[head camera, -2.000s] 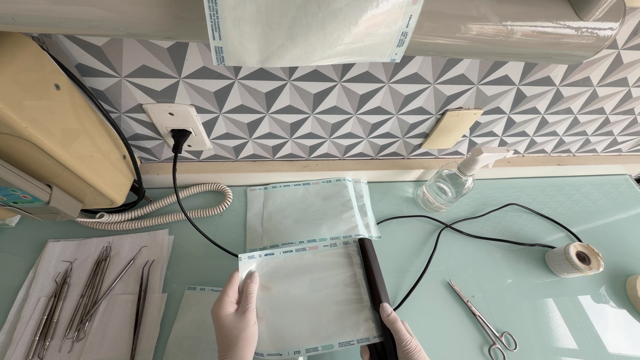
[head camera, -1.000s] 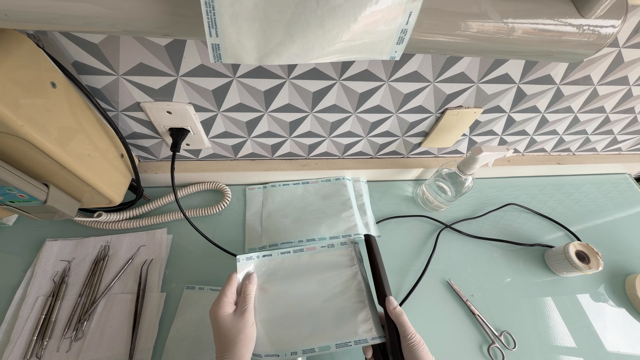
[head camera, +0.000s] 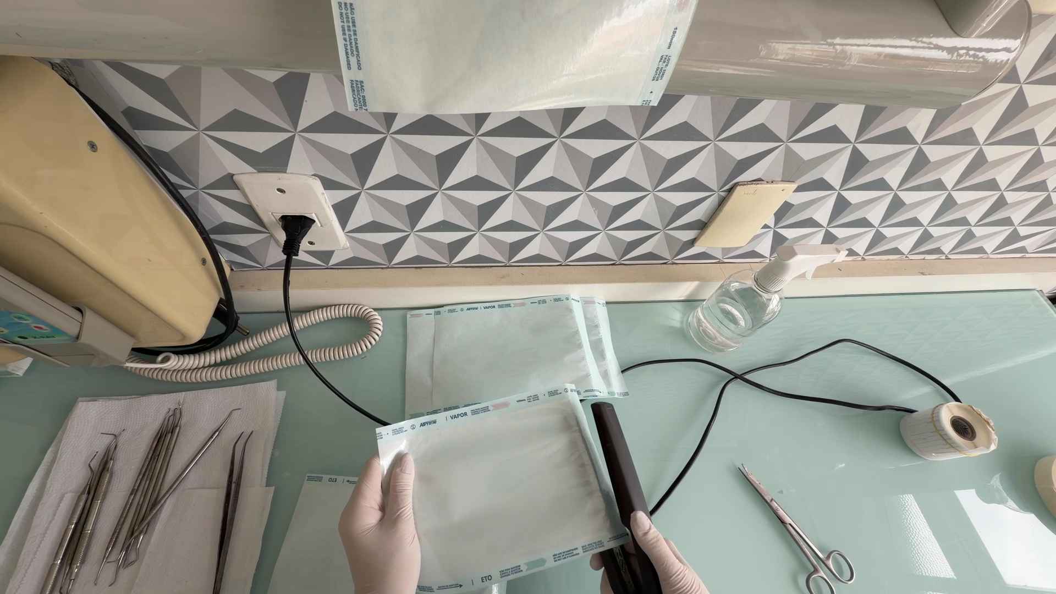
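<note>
My left hand (head camera: pixel 381 524), in a pale glove, pinches the left edge of a sterilization pouch (head camera: pixel 503 495) between thumb and fingers. My right hand (head camera: pixel 656 561), also gloved, grips a black flat iron (head camera: pixel 620 462) at the pouch's right edge. The iron's two arms show below, and the pouch's lower right corner lies at them; whether it is clamped between them cannot be told. More pouches (head camera: pixel 511 346) lie stacked behind, and another pouch (head camera: pixel 309 528) lies partly hidden left of my left hand.
Dental instruments (head camera: pixel 153 478) and tweezers (head camera: pixel 233 503) lie on paper towels (head camera: pixel 194 412) at left. At right are a spray bottle (head camera: pixel 734 309), scissors (head camera: pixel 792 528), a tape roll (head camera: pixel 949 431) and a black cord (head camera: pixel 709 421). A coiled cord (head camera: pixel 330 371) lies near the wall outlet (head camera: pixel 293 210).
The held pouch has tilted, its right side now higher, and its upper right corner has come away from the flat iron's tip. More of the stacked pouches shows behind.
</note>
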